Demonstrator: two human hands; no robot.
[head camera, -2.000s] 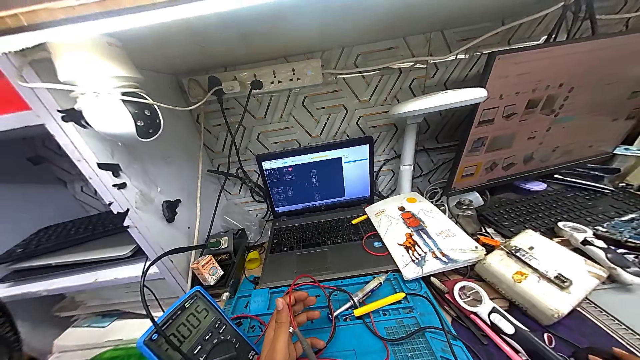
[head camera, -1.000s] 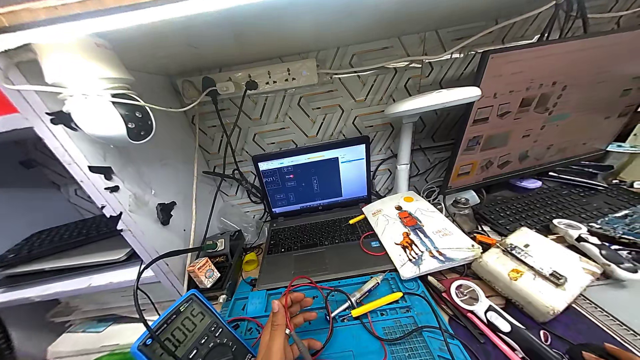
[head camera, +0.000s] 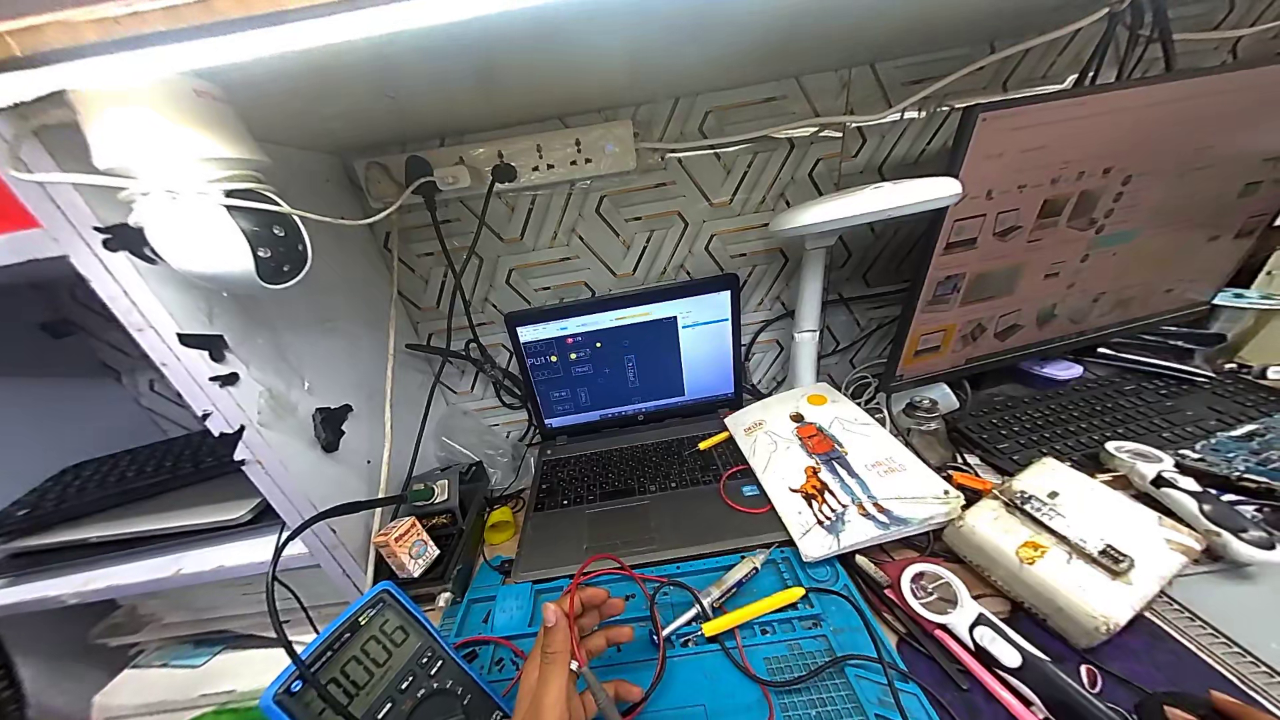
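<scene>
My left hand (head camera: 575, 655), palm turned up and fingers curled, holds a grey test probe (head camera: 597, 690) with a red lead over the blue silicone repair mat (head camera: 800, 690). Left of it lies a blue digital multimeter (head camera: 385, 660), its display lit with digits. Just right of the fingers, a silver pen-like tool (head camera: 715, 595) and a yellow probe (head camera: 753, 611) lie on the mat among red and black leads. At the bottom right corner, only part of my right hand (head camera: 1225, 706) shows, near a dark object; whether it grips that is unclear.
An open laptop (head camera: 620, 535) stands behind the mat, with an illustrated notebook (head camera: 845, 475) leaning over its right edge. Rightward are a magnifier (head camera: 935, 595), a stained white case (head camera: 1075, 550), a keyboard (head camera: 1090, 425) and a large monitor (head camera: 1090, 220). A small box (head camera: 406, 547) sits left.
The last digit on the multimeter's display has changed from five to six. My left hand stays at nearly the same spot with the probe.
</scene>
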